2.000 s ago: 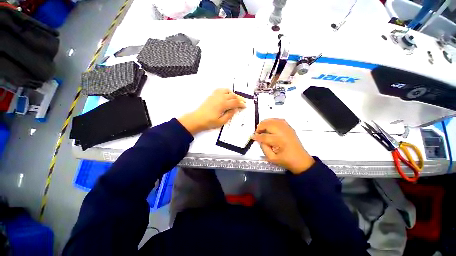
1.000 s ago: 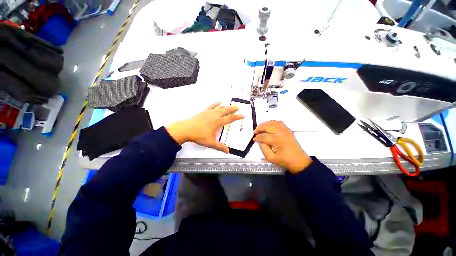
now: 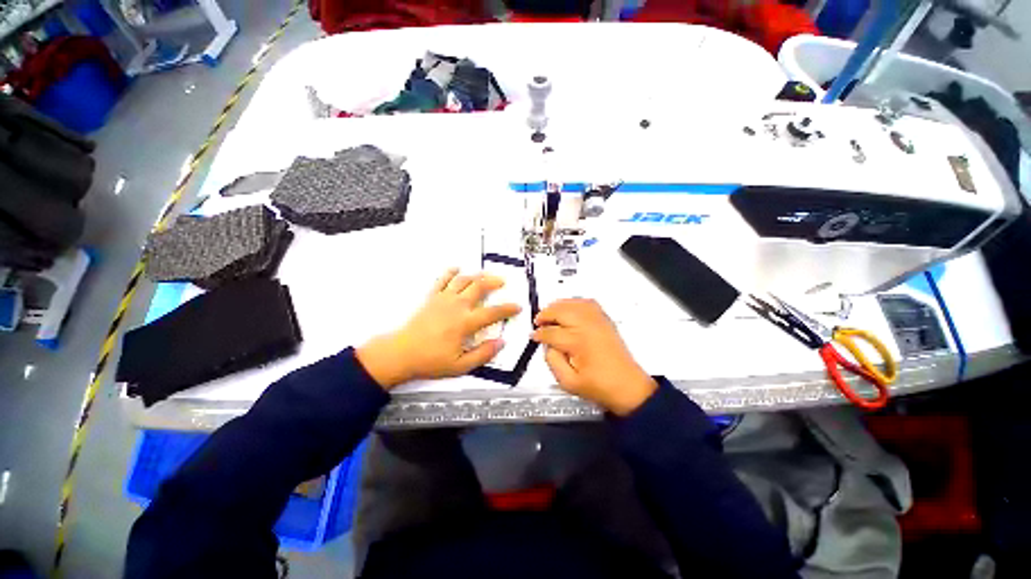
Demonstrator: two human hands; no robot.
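The flap piece lies on the table in front of the machine, showing as a black fabric border around a white template centre. Its far end is at the presser foot. My left hand lies flat on the template and the left edge with fingers spread. My right hand pinches the right black edge between thumb and fingers. Part of the left border is hidden under my left hand. The needle and thread are too small to tell.
The black lining stack is at the left front, with two grey woven stacks behind it. A black phone-like rectangle and red-and-orange scissors lie right. Fabric scraps are behind the machine.
The view has shifted, showing more of the table's back. My left hand has moved from the upper part of the template to lie flat across it; my right hand stays at the right edge.
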